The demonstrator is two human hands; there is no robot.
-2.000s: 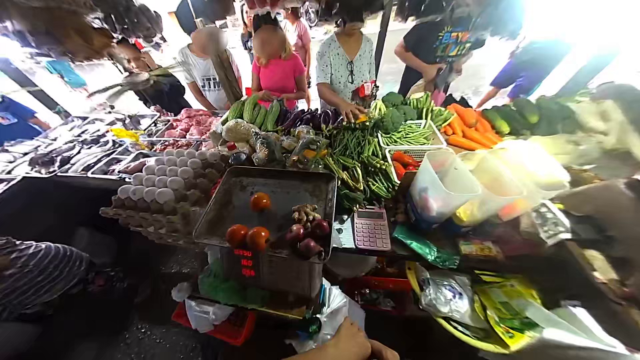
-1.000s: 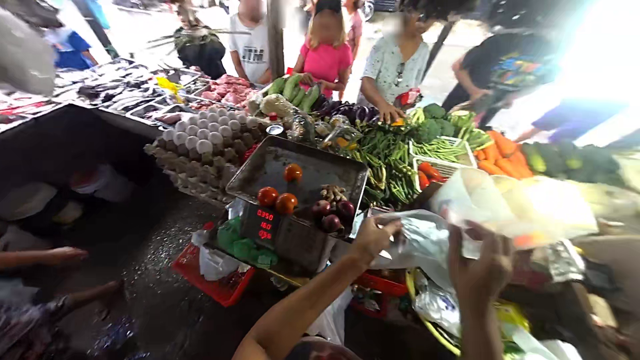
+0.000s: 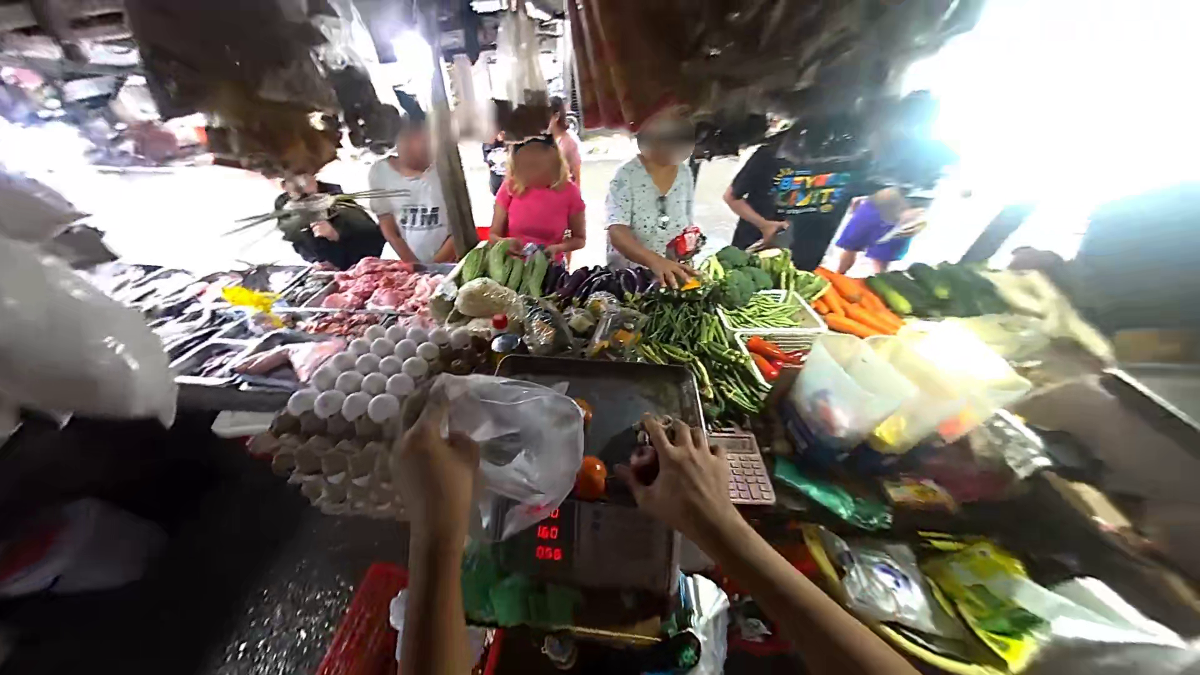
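Observation:
My left hand (image 3: 439, 459) grips the rim of a clear plastic bag (image 3: 525, 441), which hangs over the left part of the metal pan (image 3: 614, 375) of a digital scale. Fingers spread and bent, my right hand (image 3: 680, 469) reaches onto the pan's right side, over the onions; a dark red onion (image 3: 644, 457) shows under its fingers. Whether it grips one I cannot tell. An orange-red tomato (image 3: 591, 478) lies between the two hands, and another is partly behind the bag. Red digits glow on the scale's front (image 3: 548, 534). The ginger is mostly hidden by my right hand.
Stacked egg trays (image 3: 347, 469) stand left of the scale, a pink calculator (image 3: 745, 469) right. Beyond lie green beans (image 3: 694, 328), carrots (image 3: 858, 305), eggplants (image 3: 600, 281) and raw meat (image 3: 384, 286). Several people stand across the stall. A red crate (image 3: 361, 619) sits below.
The bag, held between both hands a second ago, is now in my left hand alone, farther left over the pan. My right hand has moved to the onions. The view has shifted.

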